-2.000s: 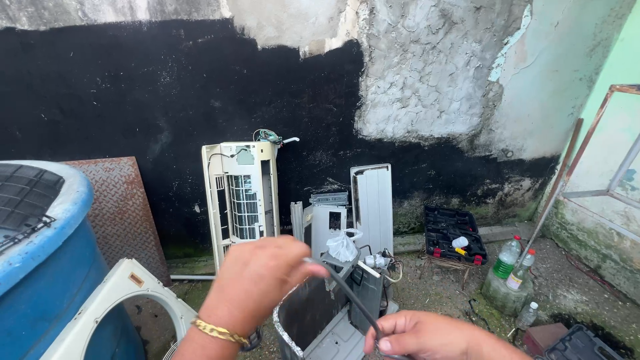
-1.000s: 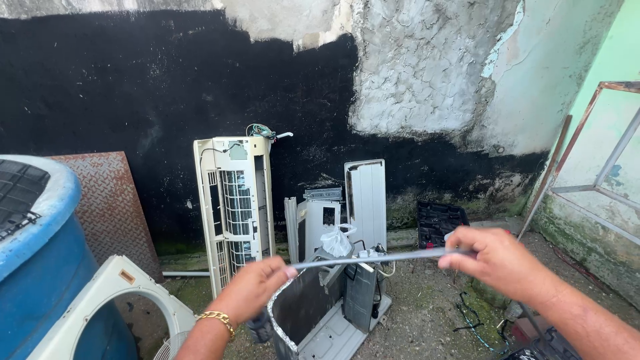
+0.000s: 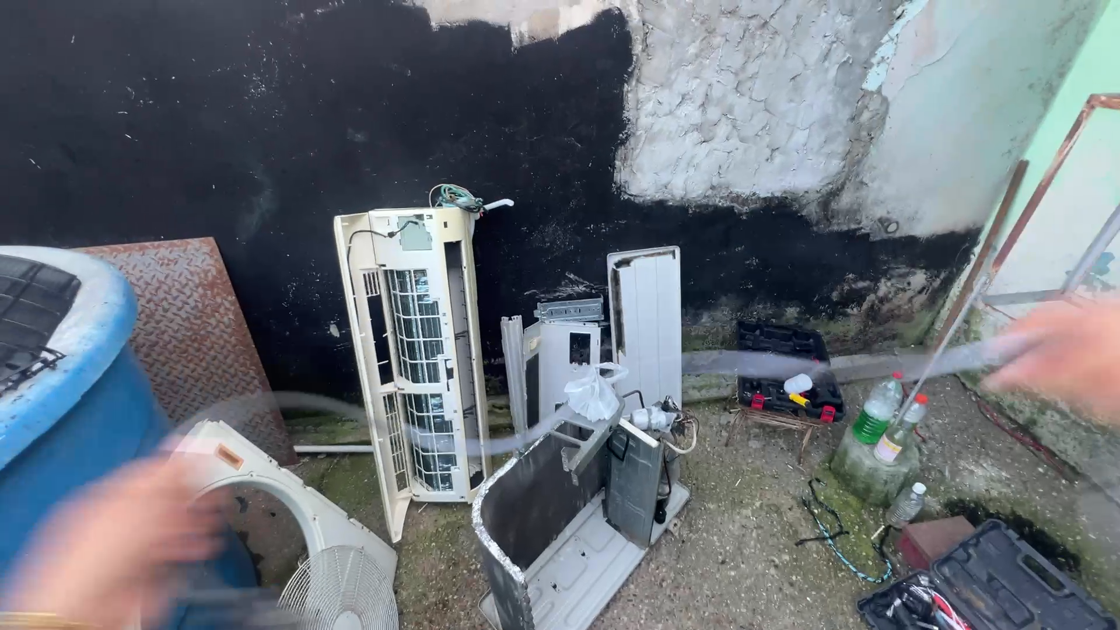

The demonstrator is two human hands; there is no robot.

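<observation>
My left hand [image 3: 122, 534], blurred by motion, is at the lower left, in front of the blue plastic tank [image 3: 114, 394]. At the right edge is my right hand [image 3: 1063, 354], also blurred. A long, thin, translucent-looking strip [image 3: 735, 363] stretches in a wavy line between the two hands, its ends lost in the blur. Behind it stand the cream housing of an indoor air-conditioner unit [image 3: 420, 350] against the black-painted wall and, lower, the metal casing of an outdoor unit [image 3: 542, 516] with a plastic bag [image 3: 593, 394] on it.
A white casing panel [image 3: 341, 516] with a round fan grille lies lower left, near a rusty tread plate [image 3: 188, 332]. At right are an open tool case [image 3: 787, 350], plastic bottles [image 3: 879, 407] on a concrete block, a cord [image 3: 831, 534], a second tool case [image 3: 1006, 577] and a rusty metal frame [image 3: 1041, 184].
My hands have moved far apart toward opposite sides. The strip, bunched between them two seconds ago and pulled straight one second ago, now spans most of the view in a wave.
</observation>
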